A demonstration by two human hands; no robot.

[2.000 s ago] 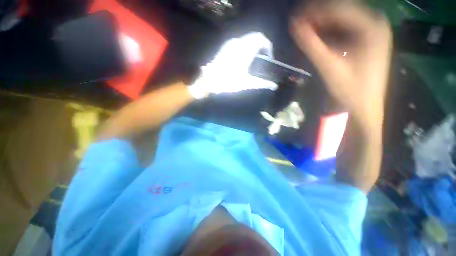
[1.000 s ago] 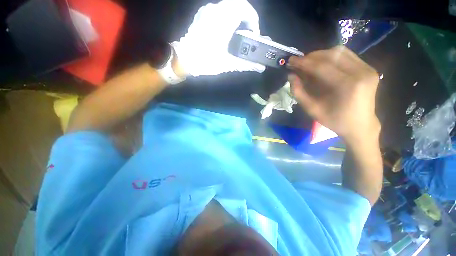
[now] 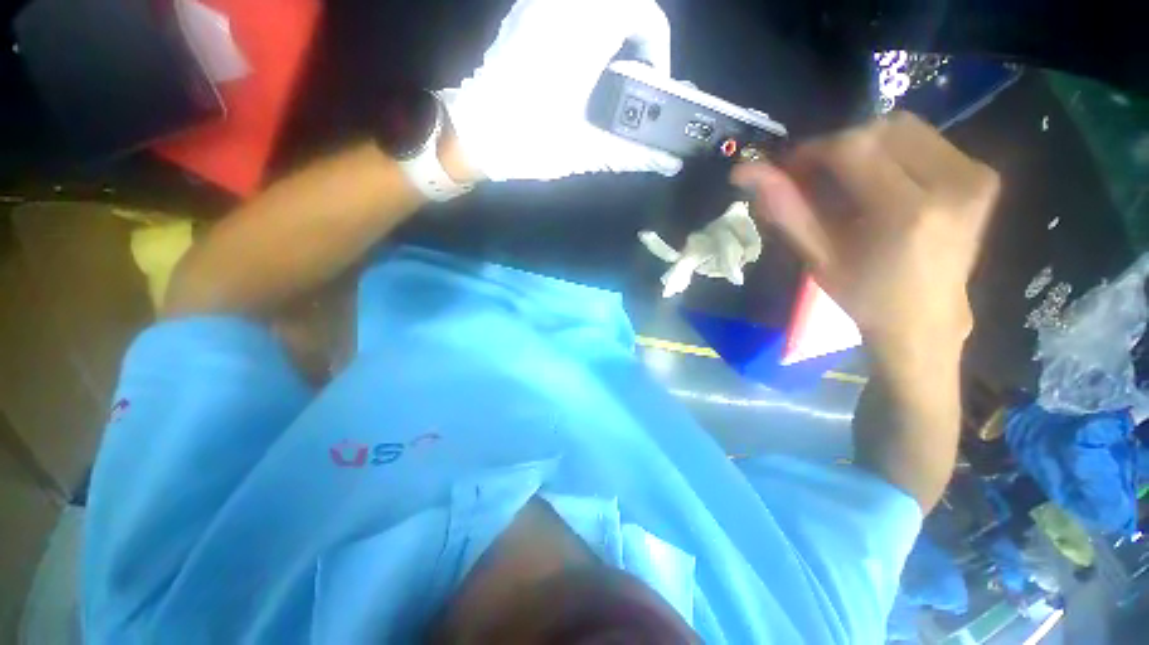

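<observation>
My left hand [image 3: 561,95], in a white glove, holds a flat grey-black electronic unit [image 3: 687,116] by its left part. The unit's narrow port side faces me, with a red-ringed socket and a small brassy threaded connector [image 3: 754,154] at its right end. My bare right hand [image 3: 882,208] is beside that end, slightly blurred, its thumb and fingertips close to the connector. Whether they touch it or pinch a tiny part cannot be seen.
A crumpled off-white glove or cloth [image 3: 716,247] lies below the unit. A blue-edged tray of shiny bits [image 3: 892,82] is at upper right, a clear plastic bag [image 3: 1094,347] far right. A red-and-white block [image 3: 819,325] is by my right forearm. A dark housing [image 3: 107,69] overlaps a red sheet [image 3: 267,107].
Since one second ago, my left hand and the unit have shifted slightly right. My right hand has drawn a little right, off the unit's end, and the connector now shows.
</observation>
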